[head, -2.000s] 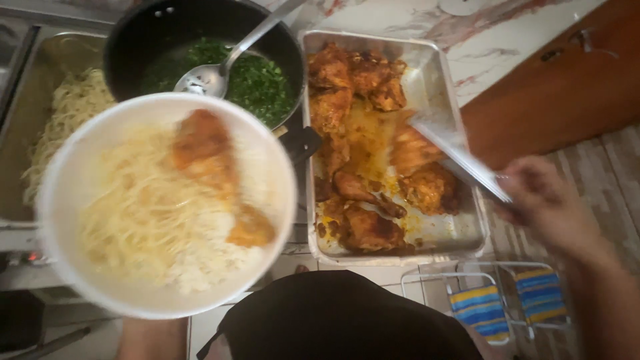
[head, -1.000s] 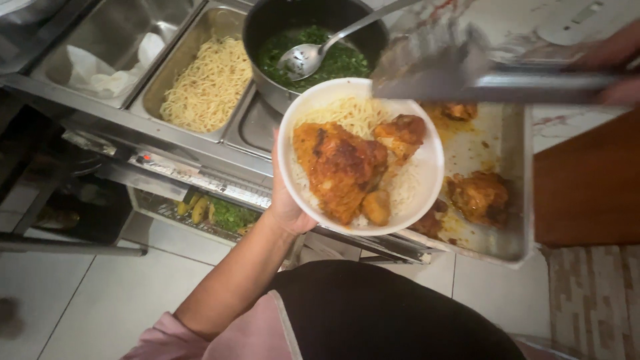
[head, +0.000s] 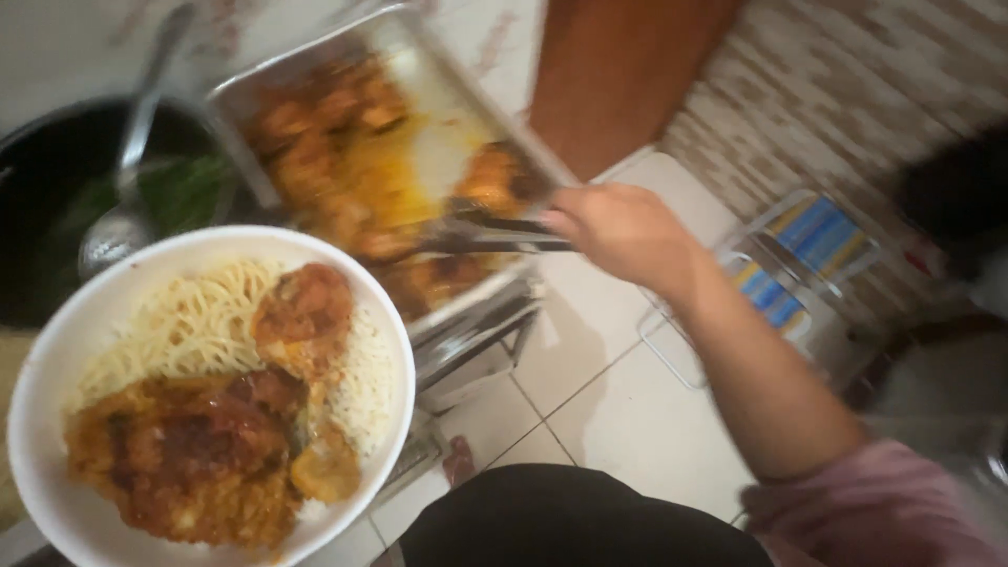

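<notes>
My right hand grips metal tongs, whose far ends lie over the chicken at the near side of a metal tray. Pieces of roasted chicken and orange juices fill much of that tray. At the lower left, a white round bowl holds spaghetti, white rice, a large browned chicken piece and a smaller one. No part of my left hand shows; the bowl is high and near the camera.
A dark pot with chopped greens and a metal spoon stands left of the tray. Right of it are a reddish-brown wooden panel and a folding chair with blue and yellow stripes. White floor tiles lie below.
Two seconds ago the bowl held less chicken; the large browned piece shows in it from one second ago. The tongs have moved from above the bowl's right side to the tray. The view has swung right.
</notes>
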